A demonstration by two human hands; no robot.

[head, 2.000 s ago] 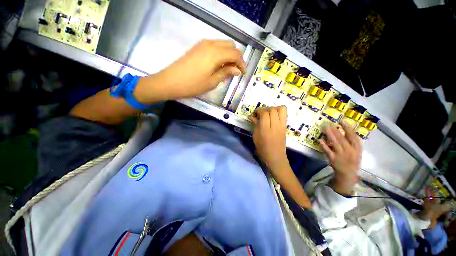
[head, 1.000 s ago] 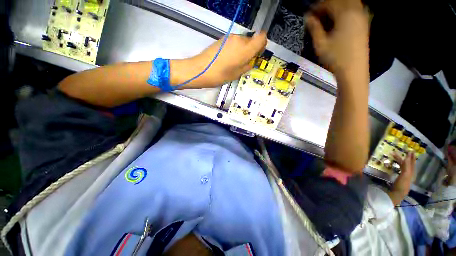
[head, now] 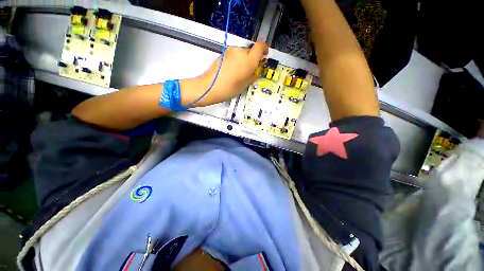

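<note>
A pale cream board panel [head: 271, 111] lies on the metal rail in front of me, with yellow blocks [head: 294, 80] and black parts along its far edge. My left hand [head: 239, 68], with a blue wrist strap [head: 171, 95], is at the panel's upper left corner. Its fingertips are bunched near the far rail edge; whether they hold a part I cannot tell. My right forearm reaches up over the rail toward the dark bins, and my right hand is cut off by the top edge of the picture.
Another board panel [head: 90, 51] lies on the rail [head: 159, 58] at left. A further panel [head: 436, 153] is at right, beside another person's pale sleeve [head: 456, 185]. Beyond the rail are heaps of blue parts [head: 233, 16], silver-grey parts [head: 293, 38] and gold-brown parts [head: 370, 18].
My right hand has gone up out of the picture. My left hand stays at the panel's corner. The near panel is shorter than two seconds ago; one with yellow blocks has moved away right.
</note>
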